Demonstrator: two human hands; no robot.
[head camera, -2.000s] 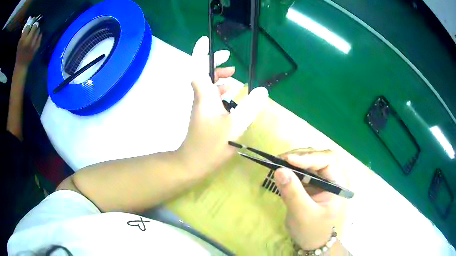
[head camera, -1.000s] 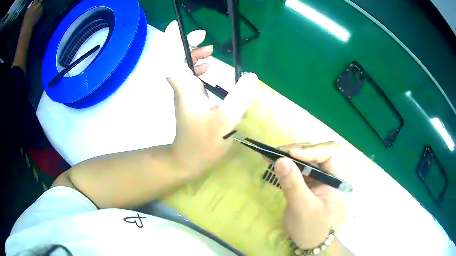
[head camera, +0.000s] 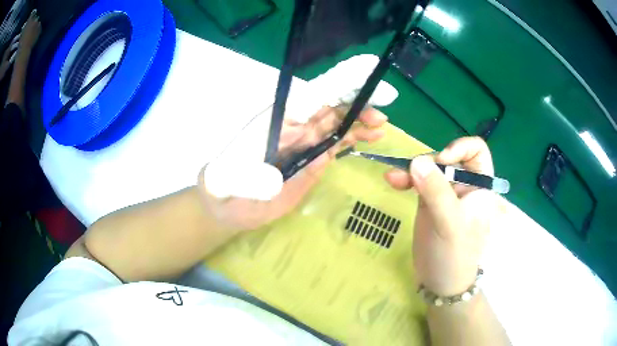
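My left hand (head camera: 270, 162), with white finger cots, holds a black phone middle frame (head camera: 348, 121) tilted up, its lower end by the thumb and its top cut off by the picture's edge. My right hand (head camera: 446, 196) holds tweezers (head camera: 467, 177) pointing left. A small black adhesive piece (head camera: 345, 152) is at the tweezer tips, close beside the frame's lower right side; whether it touches the frame I cannot tell. Two rows of black adhesive pieces (head camera: 373, 224) lie on the yellow paper (head camera: 304, 270).
A blue reel (head camera: 145, 81) with a thin black stick (head camera: 81, 94) across it stands at the left on the white surface (head camera: 196, 88). The green conveyor belt (head camera: 521, 74) carries several phone frames. Another person's arm (head camera: 24, 57) shows at far left.
My left hand has turned over and the frame has tilted and moved right. The tweezers have moved up and right and now hold a piece by the frame. The belt's frames have shifted up and left.
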